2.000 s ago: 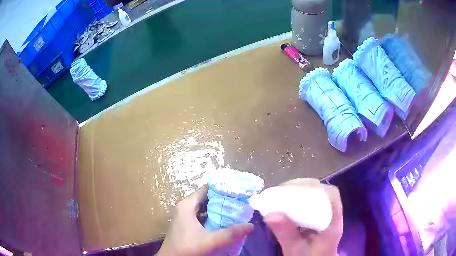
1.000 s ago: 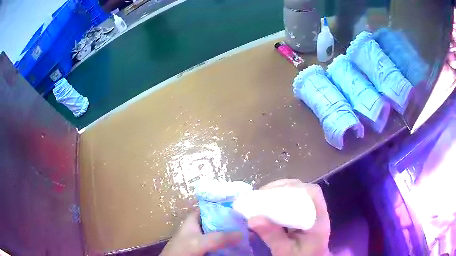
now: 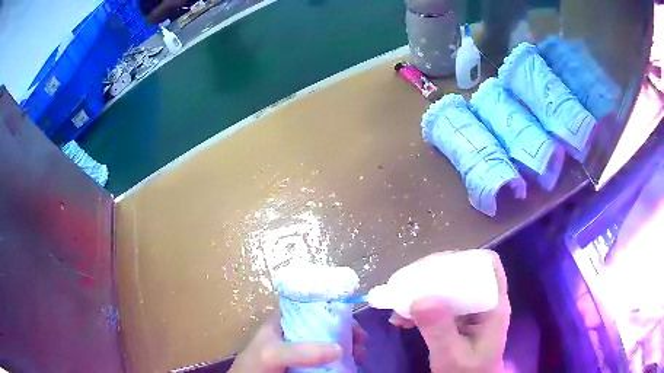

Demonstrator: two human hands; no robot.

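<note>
My left hand holds an upright light-blue hollow piece with a ruffled whitish rim, at the near edge of the bench. My right hand grips a white squeeze bottle lying sideways, its blue nozzle pointing left. The nozzle tip is at the piece just under the rim. The lower end of the piece is cut off by the frame's bottom edge. Three more light-blue pieces lie side by side at the right of the bench, the nearest one with its notched end toward me.
At the bench back stand a grey container and a spare white bottle, with a pink-red tube beside them. A green conveyor carries a blue piece. Blue crates stand far left. A dark panel borders the bench's left.
The blue piece on the conveyor has moved left and is now partly behind the panel. The bottle has shifted right relative to the held piece, so the blue nozzle shows more. Both hands keep their holds.
</note>
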